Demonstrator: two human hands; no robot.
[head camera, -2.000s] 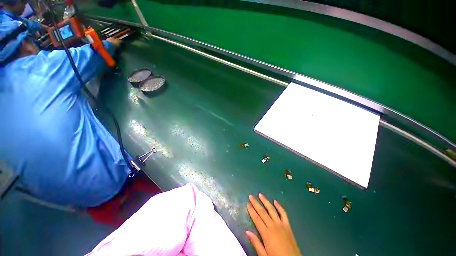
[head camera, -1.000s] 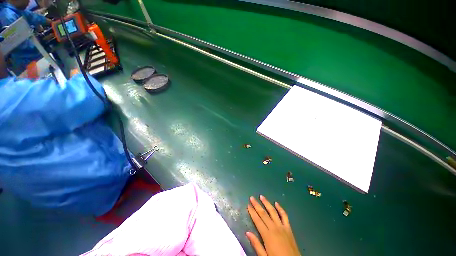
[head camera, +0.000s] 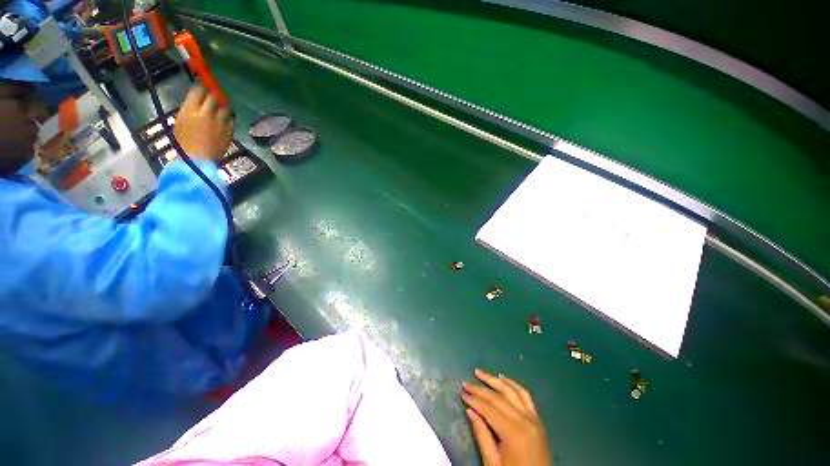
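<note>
My right hand (head camera: 511, 419) is at the bottom of the view, cut off by the lower edge. It is palm down over the green bench, fingers slightly bent, with nothing visible in it. My left hand is out of view; pink smock cloth (head camera: 318, 400) fills the bottom left. Several small gold-brown flex parts lie in a slanting row beyond and right of my right hand, from the nearest-left one (head camera: 457, 266) to the far-right one (head camera: 638, 386). A large white board (head camera: 596, 246) lies behind the row.
At left, a person in a blue smock (head camera: 100, 246) reaches over a dark tray (head camera: 241, 167). Two round dark dishes (head camera: 293, 142) sit beside it. An orange-handled tool (head camera: 198, 68) and orange device (head camera: 136, 38) are behind. A clip (head camera: 278, 272) is at the bench edge. A metal rail (head camera: 437, 107) runs behind.
My right hand has shifted slightly right and down, and its fingers are closer together. The neighbour's arm has moved, showing a white machine and a tray nearer the dishes. The view has shifted slightly.
</note>
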